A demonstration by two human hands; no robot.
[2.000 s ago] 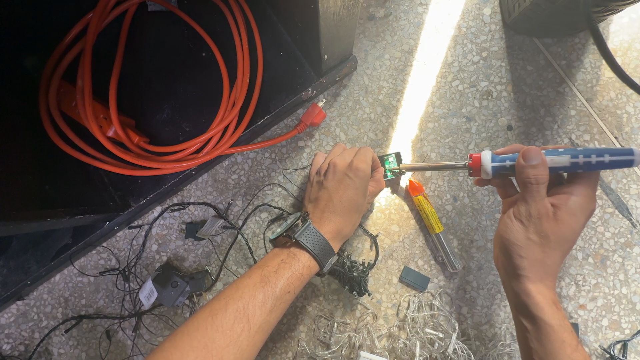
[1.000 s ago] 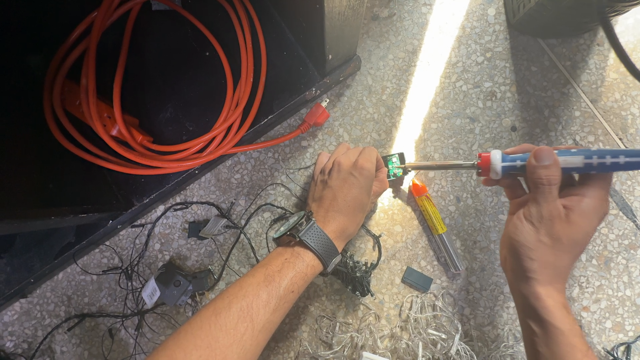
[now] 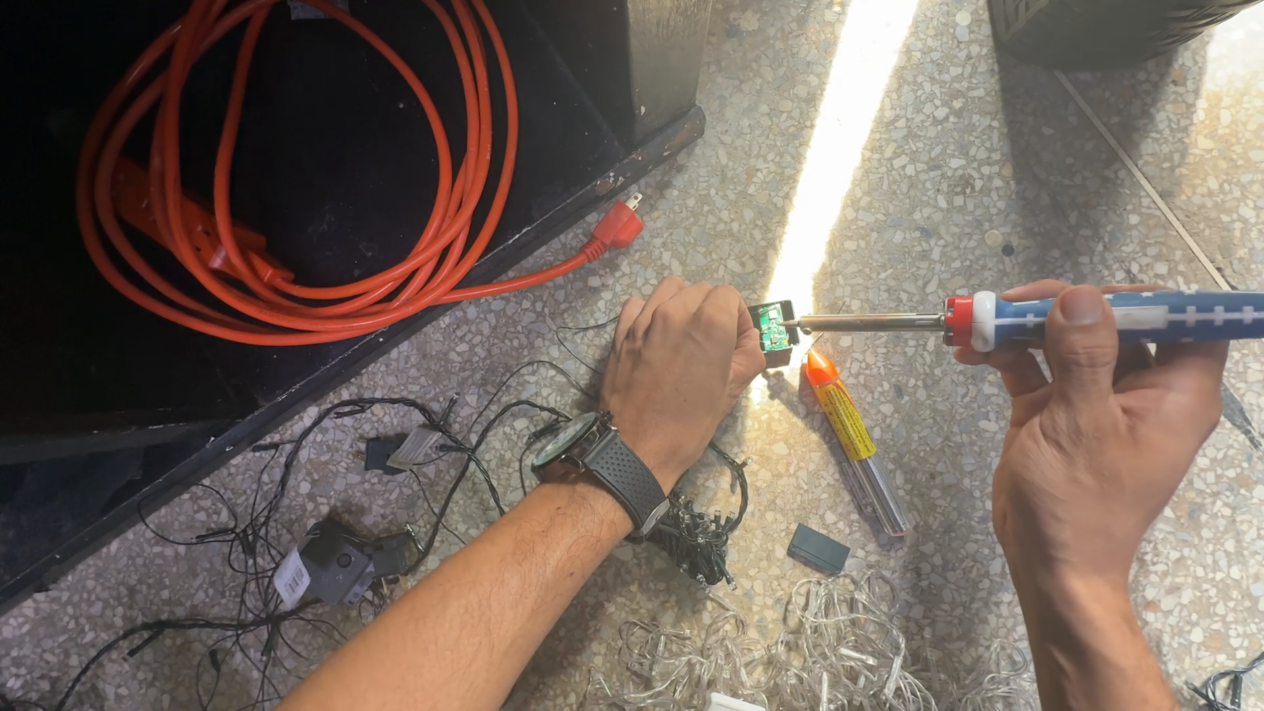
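Observation:
My left hand (image 3: 681,370), with a watch on the wrist, grips a small black case holding a green circuit board (image 3: 773,328). In my right hand (image 3: 1106,425) is a soldering iron (image 3: 1126,316) with a blue and white handle and a red collar. Its tip meets or hovers just over the board's right part; contact is hard to tell. Below the board lies a clear solder tube (image 3: 847,420) with an orange cap and a yellow label. A small dark rectangular cover (image 3: 818,549) rests on the speckled floor further down.
A coiled orange extension cord (image 3: 464,197) lies on a black surface (image 3: 326,148) at upper left, its plug over the floor. Dark string-light wires (image 3: 696,538) and a black box (image 3: 341,563) are at lower left. Clear tangled wires (image 3: 780,642) lie below. A dark round container (image 3: 1096,30) stands top right.

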